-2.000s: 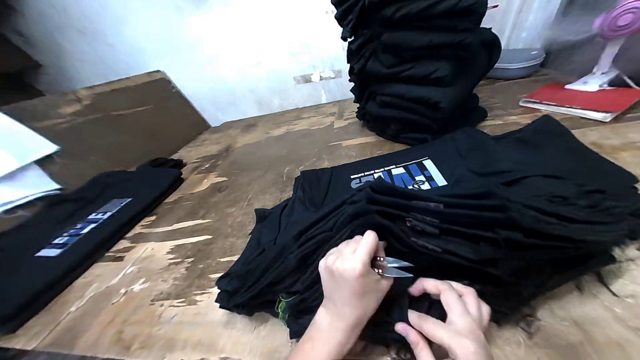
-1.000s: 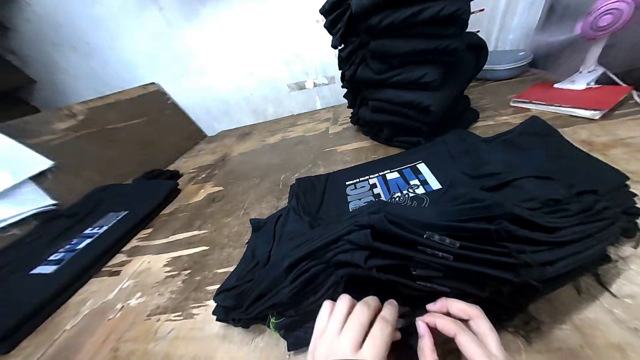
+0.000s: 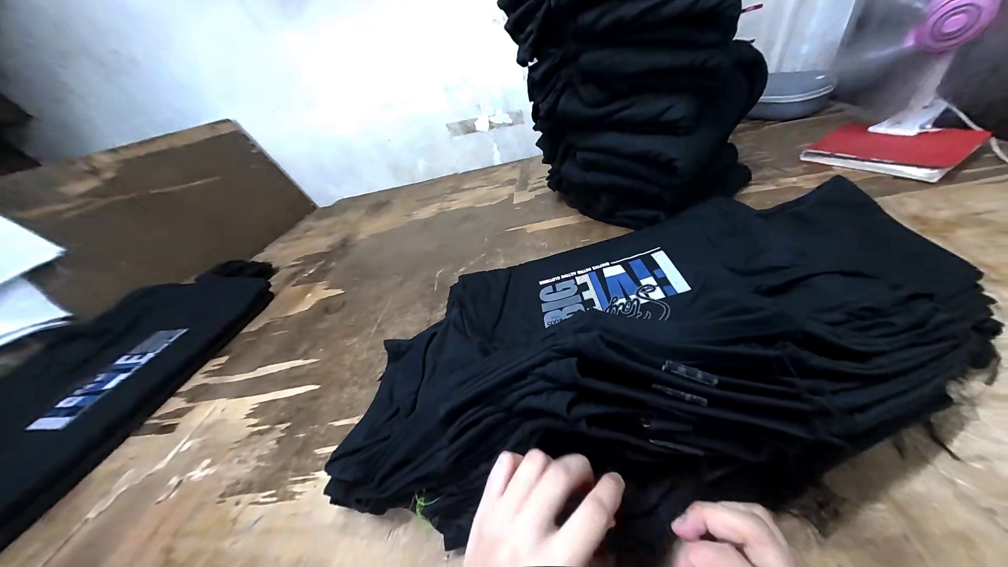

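A thick pile of black printed T-shirts (image 3: 756, 283) spreads over the wooden table, its layers fanned toward me. My left hand (image 3: 547, 508) rests at the near edge of the pile, fingers curled against the black cloth; whether it pinches a layer is hidden. Just to its right is my right hand (image 3: 728, 535), low at the frame's bottom edge, thumb and fingers drawn together by the dark fabric. What lies between its fingertips does not show. Small clear size strips (image 3: 691, 373) mark several layers above the hands. Green thread ends (image 3: 423, 506) stick out at the pile's left front.
Behind the pile rises a tall stack of folded black garments (image 3: 638, 110). A second printed black stack (image 3: 110, 378) lies left, near white papers (image 3: 24, 268) and a wooden board (image 3: 157, 213). At back right are a red book (image 3: 898, 150), a pink fan (image 3: 945, 31) and a grey container (image 3: 795, 94).
Two seconds ago my left hand held small metal thread snips; no snips show now. Both hands have shifted lower in the view, along the pile's near edge.
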